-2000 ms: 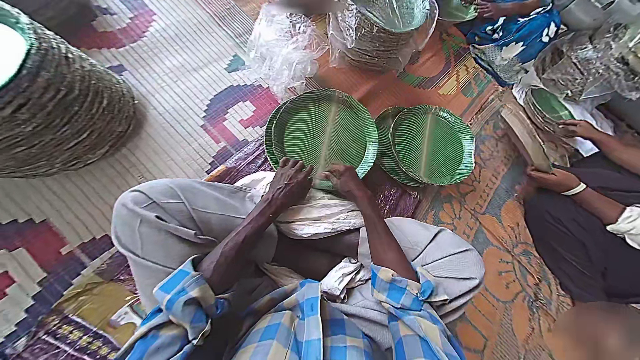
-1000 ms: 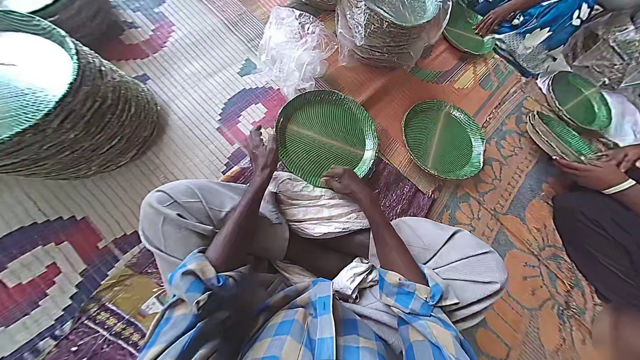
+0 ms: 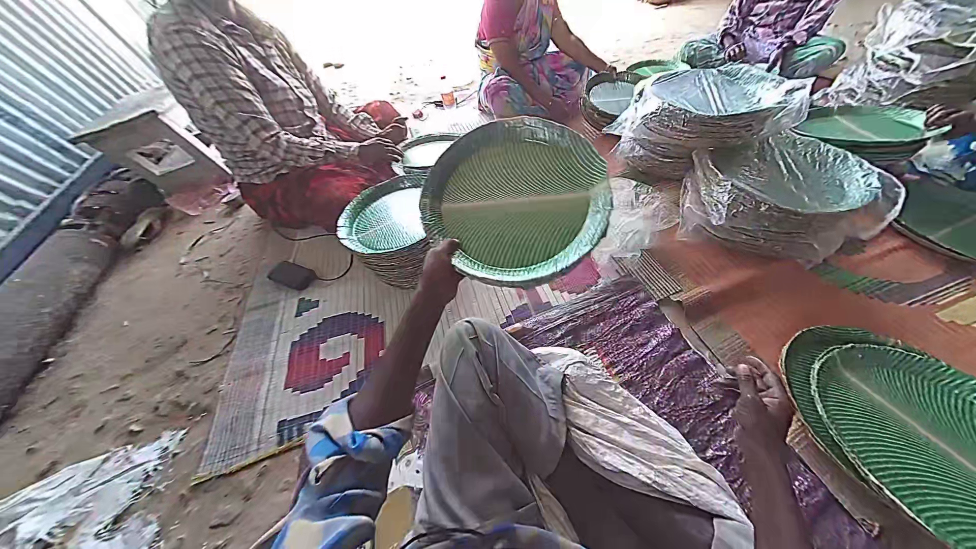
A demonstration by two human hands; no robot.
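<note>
My left hand [image 3: 442,267] grips the lower left rim of a round green leaf-patterned plate [image 3: 522,202], raised and tilted with its patterned face toward me. Behind and left of it stands a tall stack of plates [image 3: 390,221] on the mat. My right hand [image 3: 762,393] is low at the right, fingers curled and partly apart; whether anything thin is between them cannot be told. Just right of that hand lie overlapping green plates [image 3: 900,427]. A pale cloth [image 3: 633,427] lies across my lap.
Plastic-wrapped plate stacks [image 3: 785,191] stand at the upper right, with more green plates [image 3: 862,126] beside them. A person in a checked shirt [image 3: 236,99] sits at the upper left, another person [image 3: 526,61] at the top. A black adapter [image 3: 291,275] with a cord lies on the patterned mat [image 3: 259,366].
The view has swung left and up. My left hand now holds a plate raised away from my lap; a second ago a plate lay before me between both hands. My right hand has left it.
</note>
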